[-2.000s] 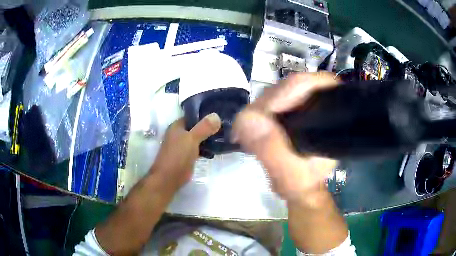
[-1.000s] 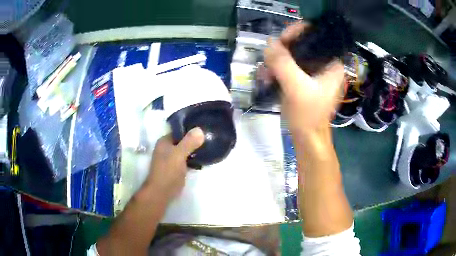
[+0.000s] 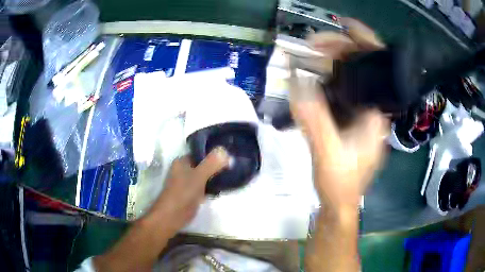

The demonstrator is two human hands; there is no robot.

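A white camera unit with a black ball front (image 3: 239,159) lies on a white work pad (image 3: 276,199) in front of me. My left hand (image 3: 194,178) holds it from the lower left, thumb on the black front. My right hand (image 3: 340,122) is blurred and raised to the right of the unit, gripping the thick black electric screwdriver (image 3: 367,79). The screwdriver is apart from the camera unit. Its tip is blurred and cannot be made out.
A grey-white screw feeder (image 3: 298,24) stands behind the right hand. Open housings with wires (image 3: 454,183) lie at the right. A plastic bag with white sticks (image 3: 95,133) and a yellow cutter (image 3: 21,142) lie left. A blue stool (image 3: 438,249) is below right.
The screwdriver went from beside the camera unit up toward the feeder, and now shows slightly lower and further right in view. My left hand stays on the unit.
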